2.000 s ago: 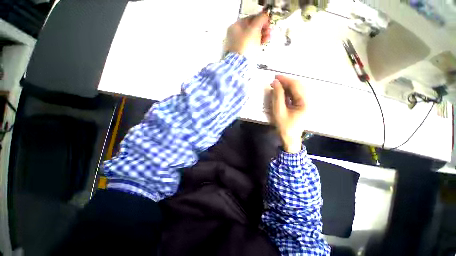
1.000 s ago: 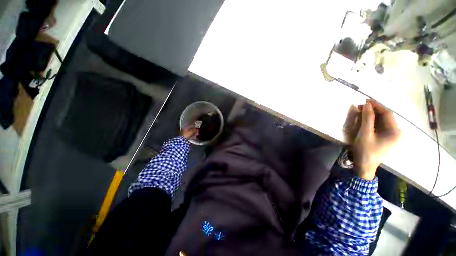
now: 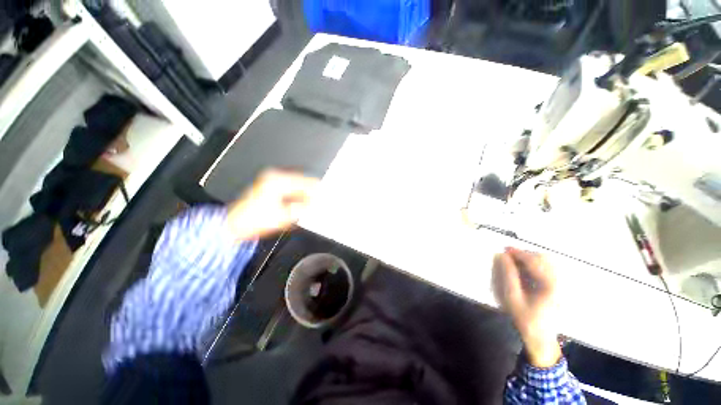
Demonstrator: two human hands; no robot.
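Note:
My left hand (image 3: 273, 202) is blurred above the near edge of an unlabelled black pile (image 3: 273, 150) at the table's left; whether it holds anything cannot be told. A second black pile (image 3: 356, 91) with a white label (image 3: 335, 67) lies beyond it. My right hand (image 3: 525, 291) is over the table's front part, fingers curled in, with nothing visible in it. The white sewing machine (image 3: 585, 119) stands at the right. Its needle area (image 3: 518, 190) is beyond my right hand, and no panel shows under it.
A round bin (image 3: 291, 294) with scraps inside is below the table's front edge. A red-and-dark tool (image 3: 647, 251) with a black cord (image 3: 677, 316) lies at the right. A blue crate (image 3: 368, 17) is beyond the table. Shelves with black pieces (image 3: 67, 186) stand at the left.
My left hand went from near the needle down to the bin, then up to the black pile. My right hand stays curled over the table's front. The view has swung left and up.

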